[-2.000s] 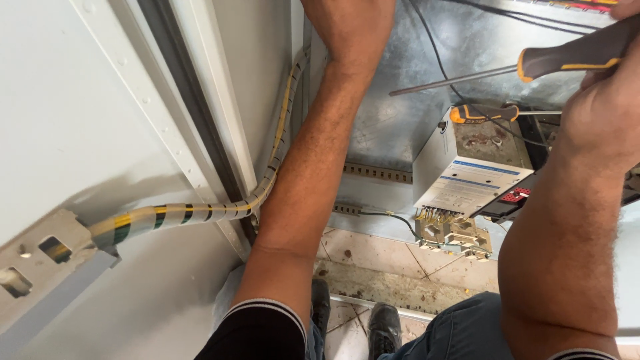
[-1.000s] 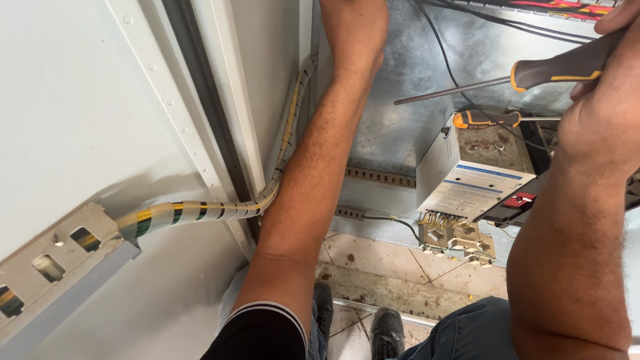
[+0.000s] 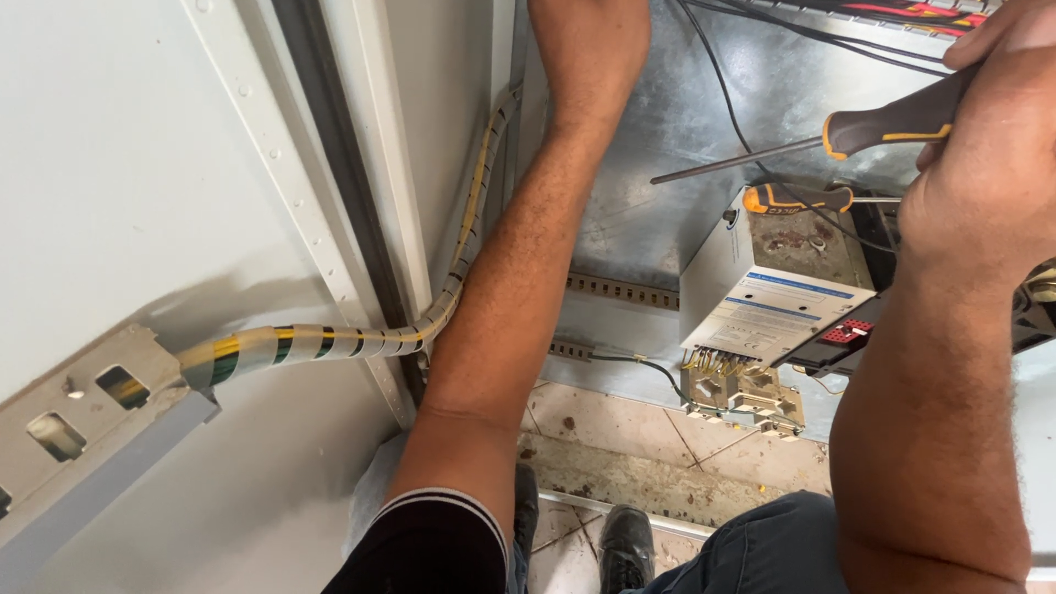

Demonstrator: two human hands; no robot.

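Observation:
My right hand (image 3: 990, 157), at the right edge, is closed around the dark and orange handle of a screwdriver (image 3: 895, 124); its shaft points left, over the metal back panel (image 3: 635, 157). My left hand (image 3: 598, 33) reaches up past the top edge beside the cabinet's side; its fingers are out of view, so what they touch is hidden. A second screwdriver (image 3: 796, 199) lies on top of a white electrical unit (image 3: 759, 309). Thin wires enter that unit's lower edge, by several beige connector blocks (image 3: 747, 396).
A spiral-wrapped cable bundle (image 3: 305, 342) runs from a slotted metal channel (image 3: 91, 404) on the left, behind my left forearm. Black cables (image 3: 718, 74) hang across the panel. Perforated rails (image 3: 623, 290) cross lower down. A tiled floor (image 3: 643, 429) shows below, with my shoes (image 3: 625, 549).
The slotted channel at the left shows more than two seconds ago, as the view has shifted a little. My right hand keeps its hold on the screwdriver, and my left arm stays raised.

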